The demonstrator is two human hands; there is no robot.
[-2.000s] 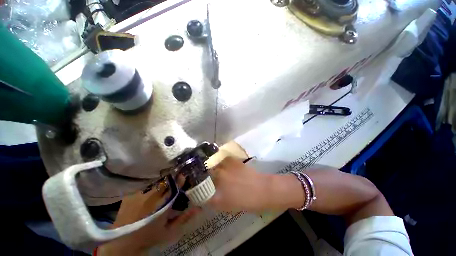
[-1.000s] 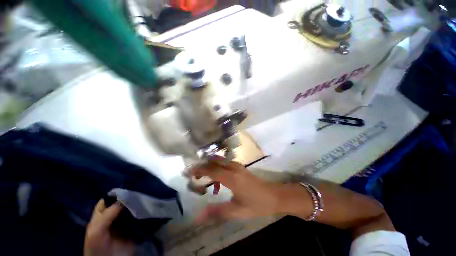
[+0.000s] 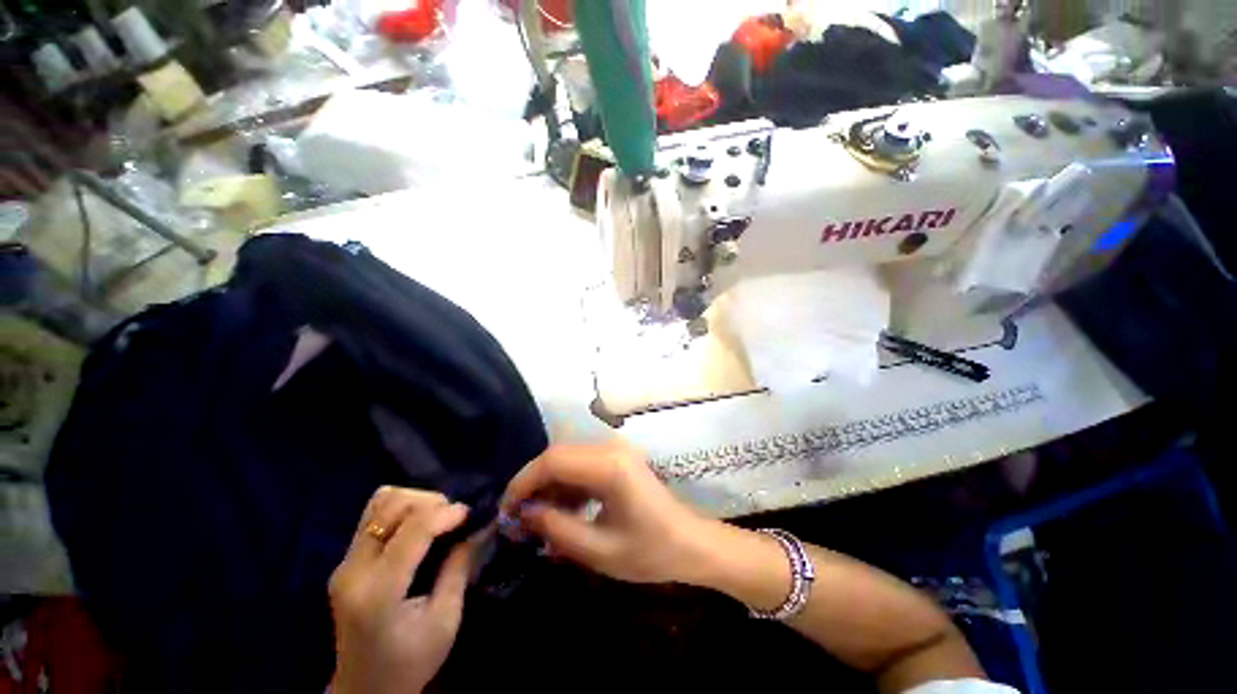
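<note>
A large dark navy garment piece (image 3: 285, 447) lies heaped at the left, over the table edge and down into the lap. My left hand (image 3: 400, 583), with a ring, pinches its dark edge between thumb and fingers. My right hand (image 3: 611, 515), with a bracelet, pinches the same edge just to the right, and the fingertips of both hands nearly meet. The fold between them is small and partly hidden by the fingers. The white sewing machine (image 3: 800, 203) stands beyond my hands. Its needle area (image 3: 665, 325) is brightly lit, with no cloth visibly under it.
Black thread snips (image 3: 936, 358) lie right of the needle. A printed ruler (image 3: 855, 437) runs along the table's front edge. A green cone-like shape (image 3: 617, 82) stands by the machine head. A blue basket rim (image 3: 1011, 583) is at lower right. White cloth or paper (image 3: 1024, 237) hangs on the machine.
The view has pulled back from the machine. My right hand has left the needle area and come to the garment edge at my left hand. Both hands are now together in front of the table.
</note>
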